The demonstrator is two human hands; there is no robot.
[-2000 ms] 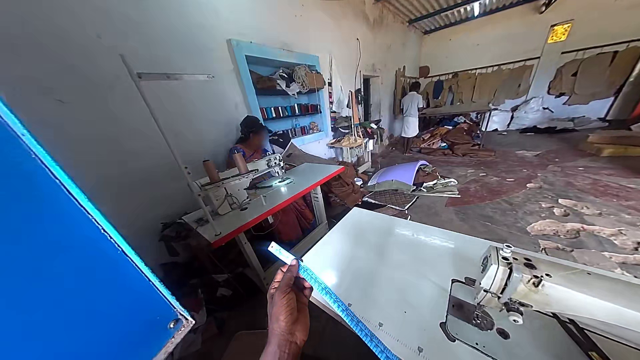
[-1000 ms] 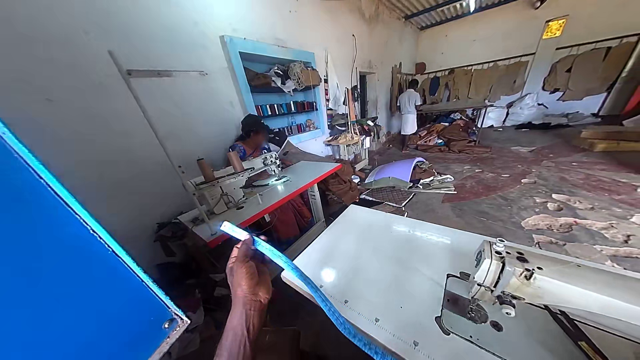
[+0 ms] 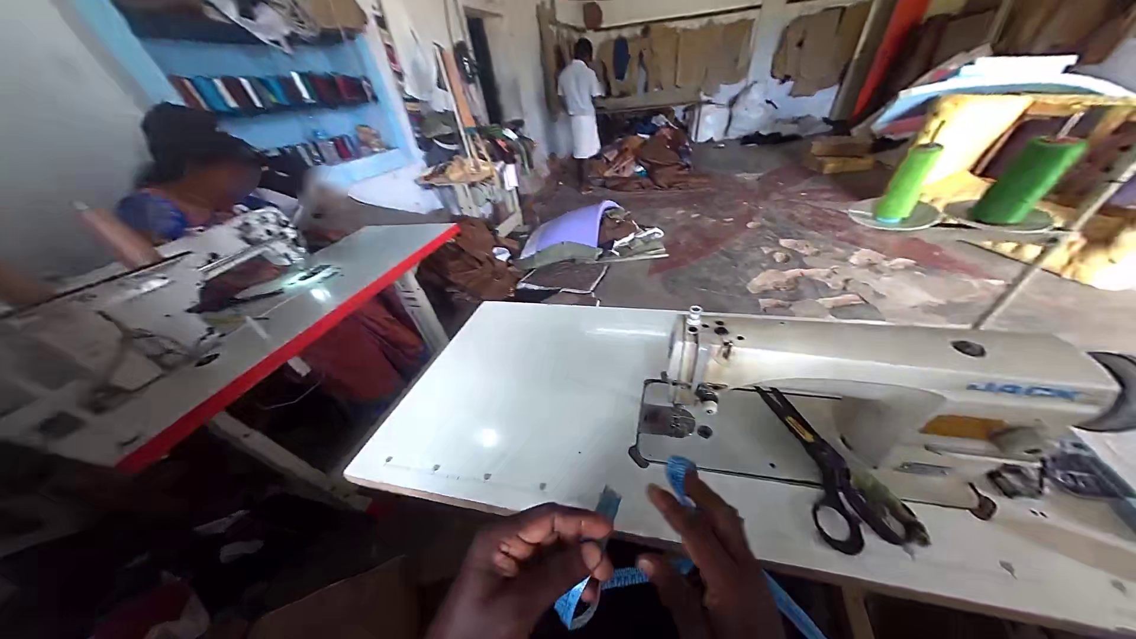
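A blue measuring tape [image 3: 626, 578] runs in loops between my two hands at the front edge of the white sewing table [image 3: 532, 390]. My left hand [image 3: 537, 568] has its fingers closed on the tape, one piece of which sticks up above them. Beside it, my right hand [image 3: 714, 559] has the tape between thumb and fingers, with a looped part rising over the fingertips. Beyond my right hand stands a white Jack industrial sewing machine [image 3: 852, 364]. Black-handled scissors [image 3: 825, 470] lie on its bed.
At left, a person [image 3: 200, 169] sits at another sewing machine [image 3: 142, 302] on a red-edged table [image 3: 382, 257]. Green thread cones [image 3: 1029, 182] stand at upper right. Cloth heaps [image 3: 475, 257] lie on the floor. Another person [image 3: 581, 98] stands at the back.
My right hand has come into view and holds the tape too. My left hand has moved right along the table's front edge. The view has turned right.
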